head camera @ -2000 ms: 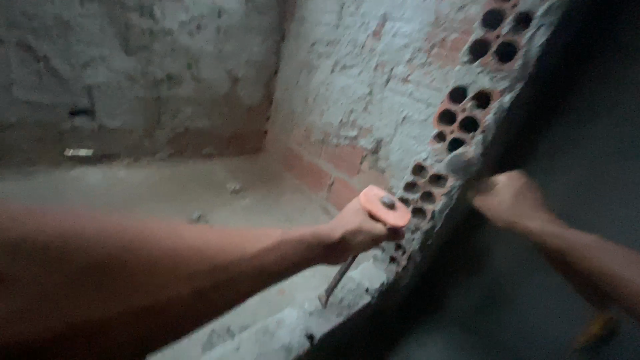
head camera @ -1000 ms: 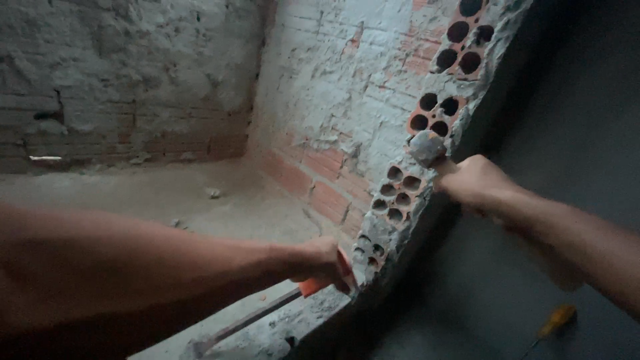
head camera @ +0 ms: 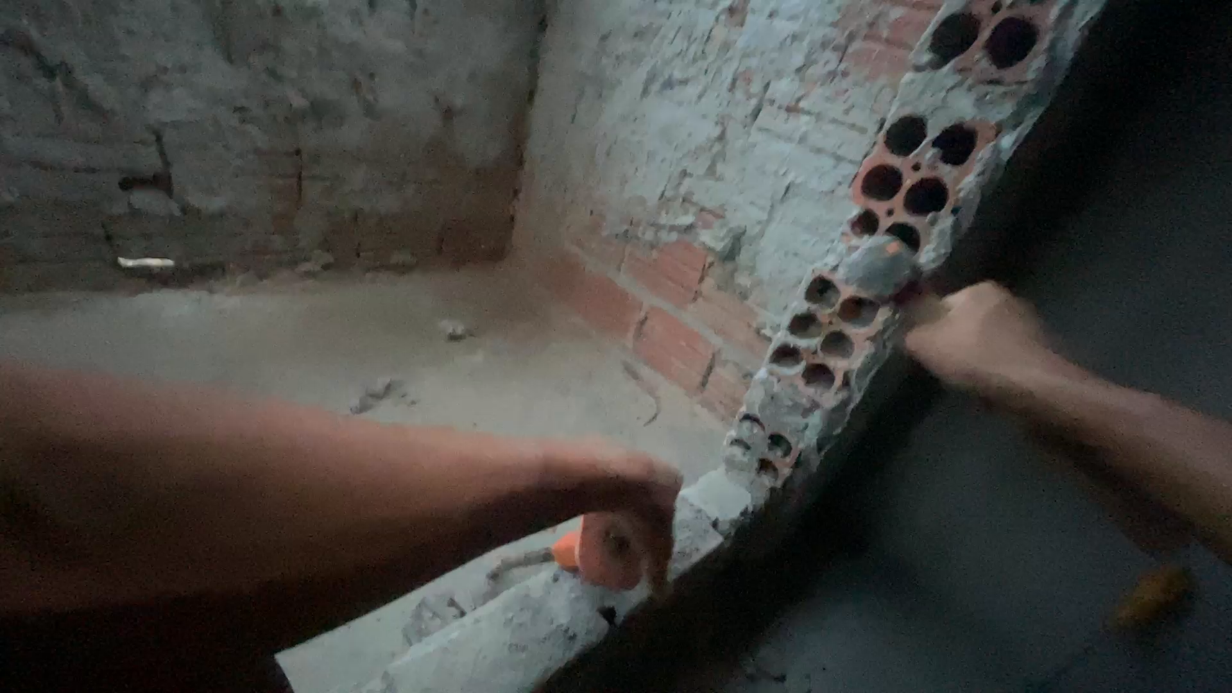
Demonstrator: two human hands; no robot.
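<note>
My left hand point(head camera: 640, 491) is closed around an orange hand guard point(head camera: 611, 551) of what looks like a chisel, low over the bottom ledge of the wall opening. The tool's dark metal shaft point(head camera: 520, 563) points to the left along the mortar ledge. On the right, my right hand point(head camera: 972, 327) grips a short handle, mostly hidden by the fingers. Its grey rounded head point(head camera: 878, 265) is in front of the broken wall edge, among the holes of the hollow clay bricks point(head camera: 905, 183); whether it touches them cannot be told.
A rough mortar ledge point(head camera: 510, 635) runs along the bottom. Behind it lies a dusty floor point(head camera: 289, 337) with small rubble point(head camera: 380, 395), bounded by a plastered back wall point(head camera: 385, 125) and exposed red brickwork point(head camera: 674, 337). A blurred yellow object point(head camera: 1150, 597) is at the lower right.
My left hand has lowered from beside the brick holes to the bottom ledge, the orange-guarded tool still in it. My right hand stays by the broken edge, where the grey head is now plain to see.
</note>
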